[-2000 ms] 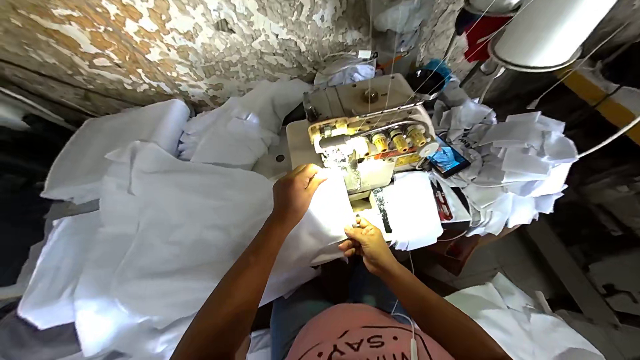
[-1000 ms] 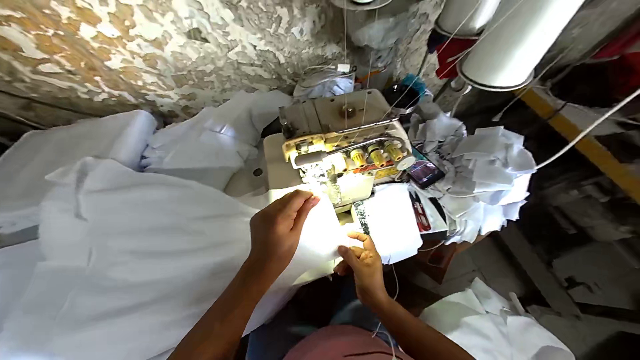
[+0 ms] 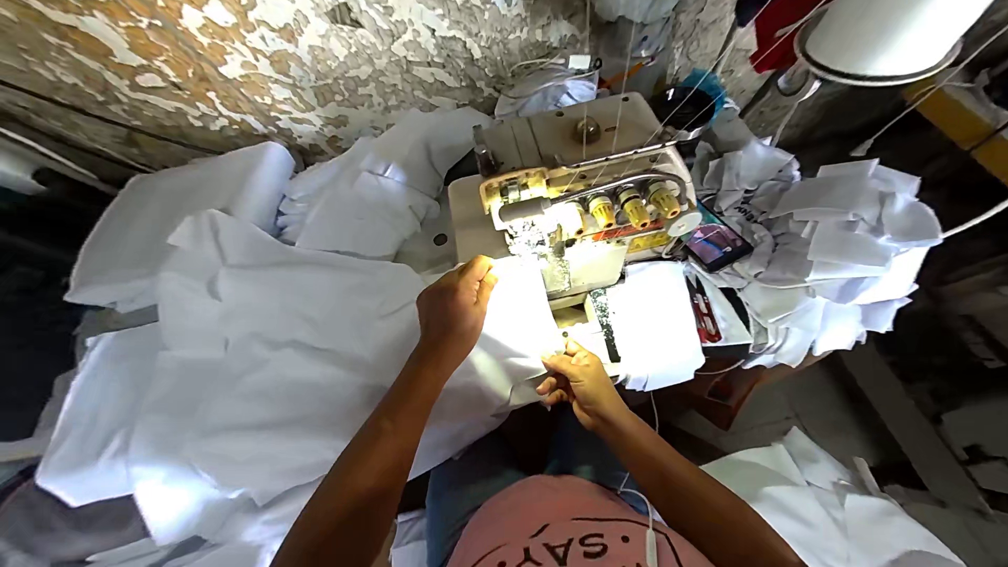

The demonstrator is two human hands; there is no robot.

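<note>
A large white fabric (image 3: 315, 339) spreads from the left up to the front of an overlock sewing machine (image 3: 583, 189) with yellow tension knobs. My left hand (image 3: 457, 303) grips the fabric's upper edge, just left of the brightly lit presser foot area. Lower and to the right, my right hand (image 3: 576, 382) pinches the right-hand edge of the same cloth between thumb and fingers. The fabric lies stretched between both hands; glare hides the detail near the needle. Right of the machine's front sits a small stack of white fabric pieces (image 3: 655, 323).
A phone (image 3: 715, 238) and red-handled thread snips (image 3: 705, 315) lie right of the machine, beside a heap of white cut pieces (image 3: 835, 252). Folded white cloth (image 3: 189, 213) is piled against the peeling wall. A white thread cone (image 3: 882, 39) hangs at upper right.
</note>
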